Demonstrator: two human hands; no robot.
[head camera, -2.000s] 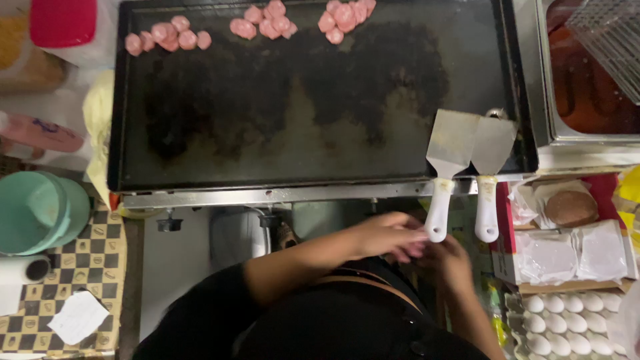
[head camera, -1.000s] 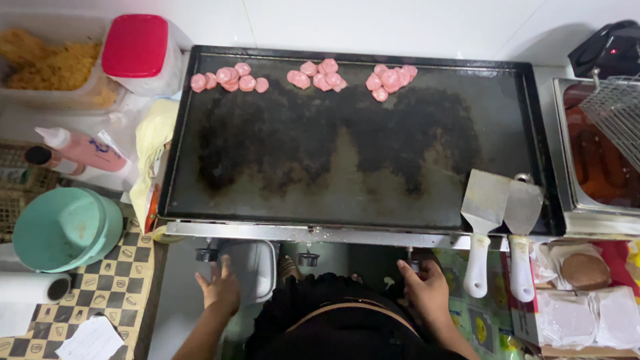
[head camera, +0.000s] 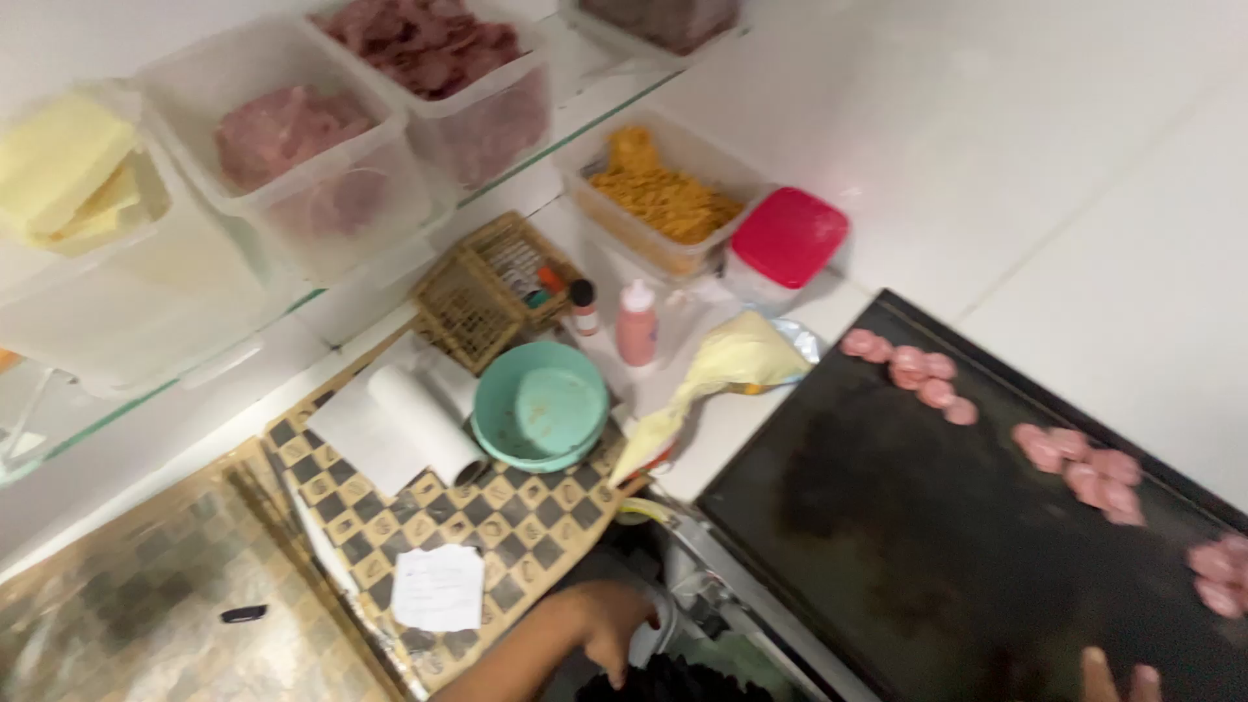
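Observation:
My left hand (head camera: 609, 619) hangs low beside the front of the black flat griddle (head camera: 877, 546), close to a grey tub's rim; its fingers point down and whether they touch the tub is unclear. Two fingertips of my right hand (head camera: 1121, 678) show over the griddle at the bottom right, apart, with the rest cut off by the frame. Pink meat slices (head camera: 941, 380) lie in several small groups along the griddle's back edge.
Left of the griddle are a teal bowl (head camera: 541, 405), a paper roll (head camera: 424, 424), a pink squeeze bottle (head camera: 638, 327), a piping bag (head camera: 731, 361) and a red-lidded tub (head camera: 788, 239). Plastic bins of meat (head camera: 292, 156) stand on a glass shelf above.
The view has swung left, bringing in the shelf and its bins. My right hand, low by the griddle's front knobs a second ago, is now over the griddle surface.

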